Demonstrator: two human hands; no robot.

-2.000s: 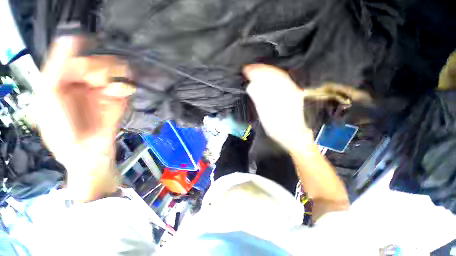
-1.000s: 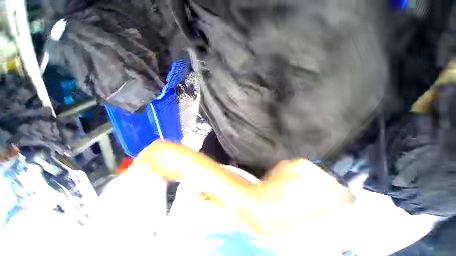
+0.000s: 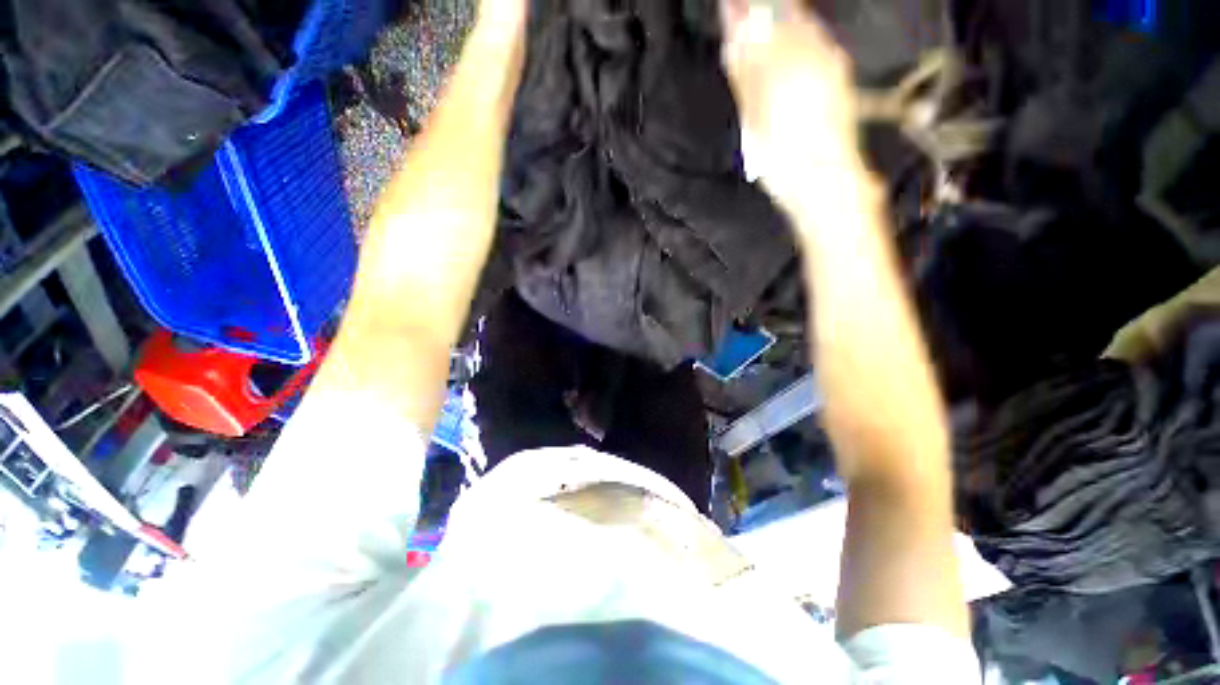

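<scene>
A heap of dark grey-brown garment pieces (image 3: pixel 629 201) lies in front of me, bunched in long folds between my forearms and hanging over my lap. My left hand (image 3: pixel 503 11) is at the top edge of the picture, mostly cut off, at the left side of the heap. My right hand (image 3: pixel 789 87) is at the right side of the heap, pale and blurred; its fingertips run toward the top edge. Whether either hand grips the cloth cannot be told.
A blue slotted crate (image 3: pixel 221 254) with dark cloth (image 3: pixel 147 107) over it stands at left. A red plastic stool (image 3: pixel 208 388) is below it. Layered dark cloth (image 3: pixel 1110 455) lies at right. A tan tie strip (image 3: pixel 957 134) lies right of my right hand.
Both arms now reach forward to the top of the picture; a second ago they were low, near my body. The large cloth that filled the middle is now bunched between my arms. The view has shifted.
</scene>
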